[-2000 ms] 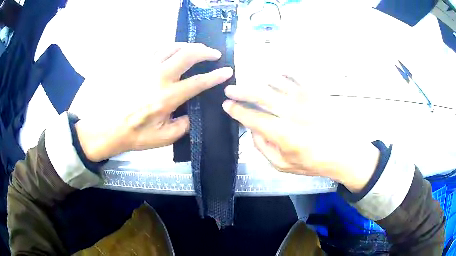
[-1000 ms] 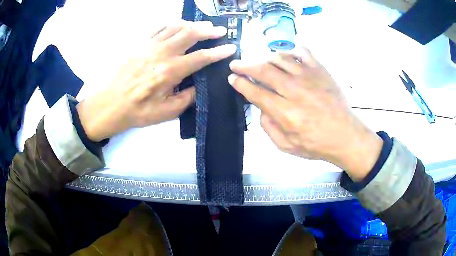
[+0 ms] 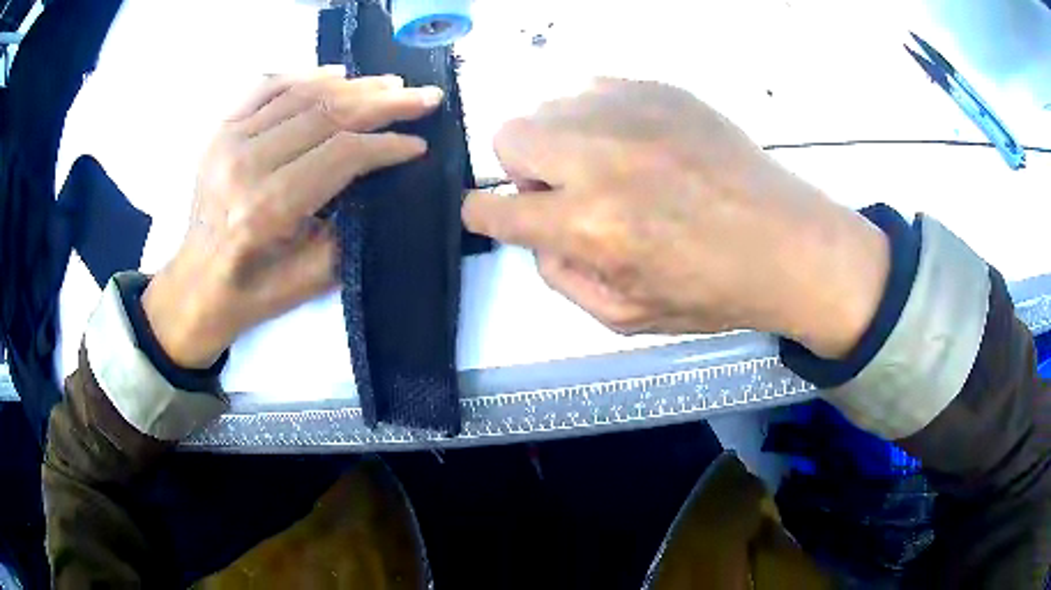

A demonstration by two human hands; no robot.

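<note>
A long dark strip lies from the machine area at the top down over the table's front edge. Its face toward me is plain black, with a fuzzy folded left edge. My left hand holds it flat, two fingertips on top and the thumb partly hidden at its left edge. My right hand is slightly blurred, with curled fingers. One fingertip touches the strip's right edge; whether it pinches the cloth is hidden. Dark cloth shows beyond that edge. The blue-white cylinder is above; needle and presser foot are not visible.
Blue-handled snips lie at the upper right of the white table, near a long dark line. A small black piece lies at the left, beside dark garments. The ruler-marked edge crosses the front; blue bins sit below right.
The view has shifted, and the machine parts now sit higher and further left. My right fingers, earlier extended against the strip, are more curled. My left fingertips are still on the strip.
</note>
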